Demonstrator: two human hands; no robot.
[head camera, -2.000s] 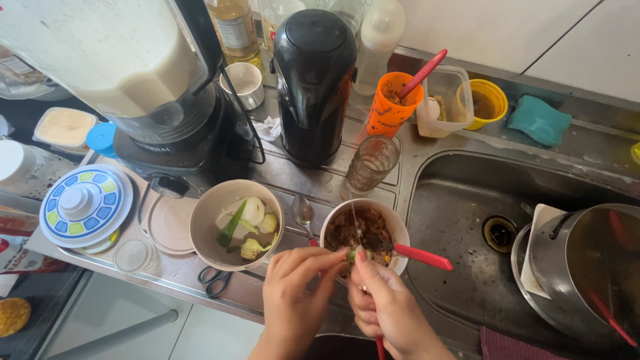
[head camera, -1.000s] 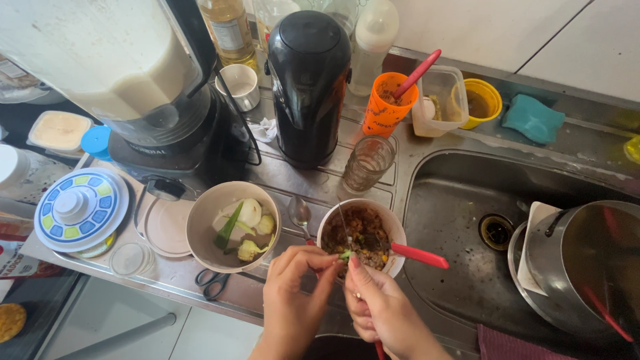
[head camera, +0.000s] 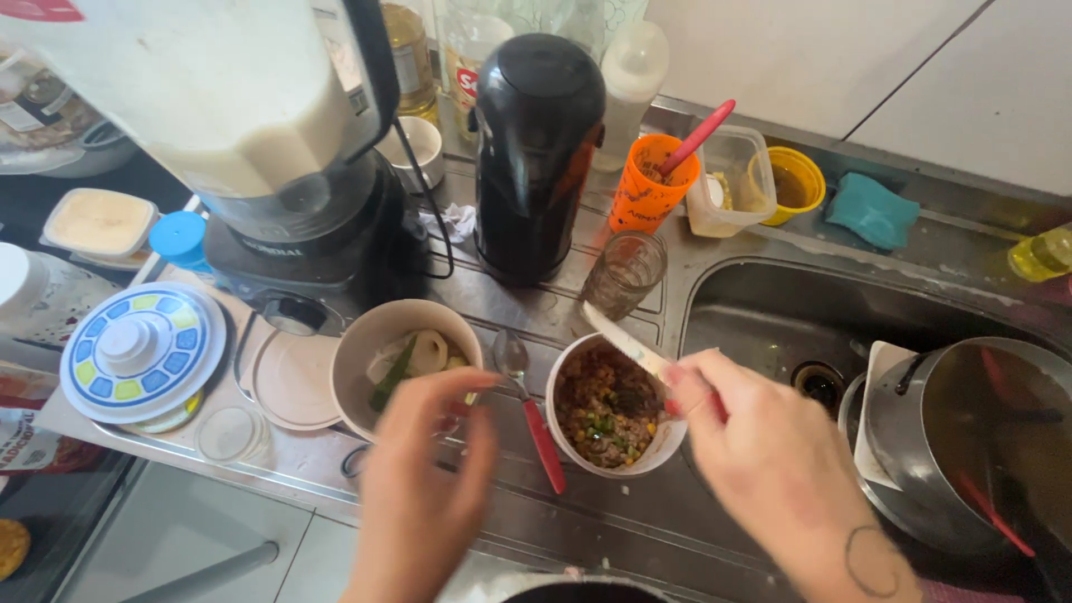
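My right hand (head camera: 745, 435) grips a table knife (head camera: 624, 342), its blade slanting up and left over a white bowl (head camera: 555, 419). Ground meat with corn and chopped green bits (head camera: 607, 410) fills much of that bowl. My left hand (head camera: 427, 469), blurred, has its fingers apart over the near right rim of a beige bowl (head camera: 339, 381); I see nothing in it. Onion pieces (head camera: 429, 350) and a green pepper piece (head camera: 394, 373) lie inside the beige bowl. Between the two bowls rests a spoon with a red handle (head camera: 544, 444).
A blender (head camera: 293, 243) with whitish liquid and a black thermos (head camera: 536, 159) stand behind. A glass (head camera: 624, 276), an orange cup (head camera: 653, 184) and a teal sponge (head camera: 871, 211) sit farther right. The sink (head camera: 779, 301) holds a large pot (head camera: 913, 419). Scissors (head camera: 356, 461) lie near the front edge.
My hands, earlier together at the meat bowl's near edge, are apart. The left has moved left to the beige bowl; the right has risen with the knife, whose blade now shows plainly.
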